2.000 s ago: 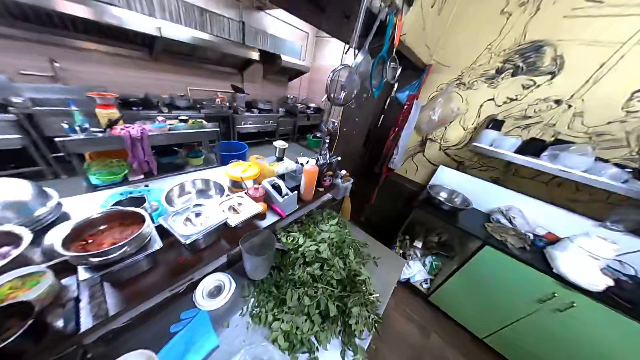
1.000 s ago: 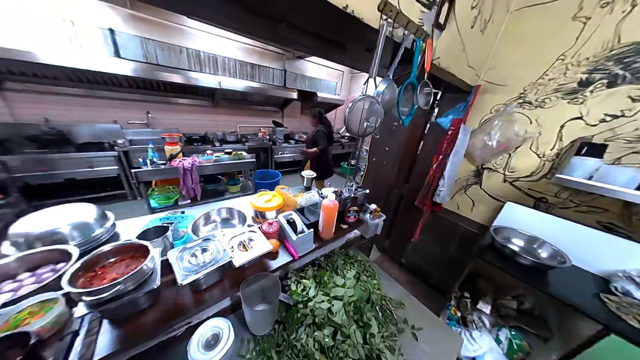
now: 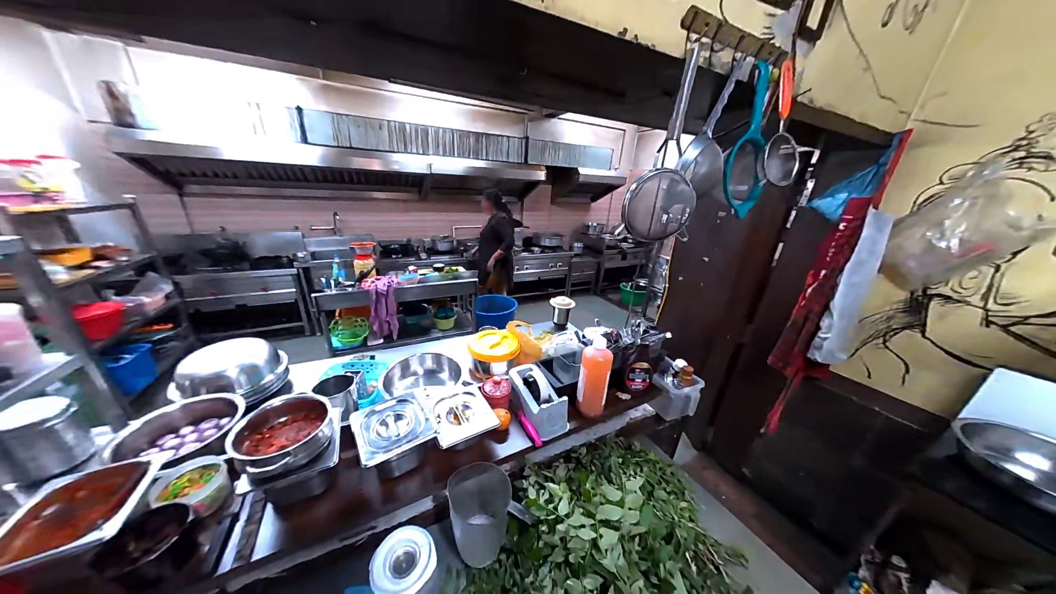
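Neither my left hand nor my right hand shows in the head view. At the bottom centre a big heap of leafy green stems [image 3: 610, 516] lies below the counter. A translucent plastic jug [image 3: 479, 513] stands at its left edge, beside a round white-lidded container [image 3: 403, 561]. On the dark counter are a steel bowl of red sauce [image 3: 280, 433], a bowl of peeled onions [image 3: 183, 431], lidded steel pans [image 3: 393, 422], an orange bottle [image 3: 593, 378], a yellow-lidded tub [image 3: 493, 346] and a tape dispenser [image 3: 540, 400].
Strainers [image 3: 660, 204] hang from a rack at the upper right, near a dark door [image 3: 718, 297]. A person [image 3: 497, 243] stands by the far stoves, beyond a blue bucket [image 3: 496, 312]. A steel shelf unit [image 3: 136, 305] is at left, a steel basin [image 3: 1011, 454] at right.
The view has swung left and up, bringing the shelf unit in. The far person, not visible two seconds ago, appears by the stoves. The green cabinet at right has left the view.
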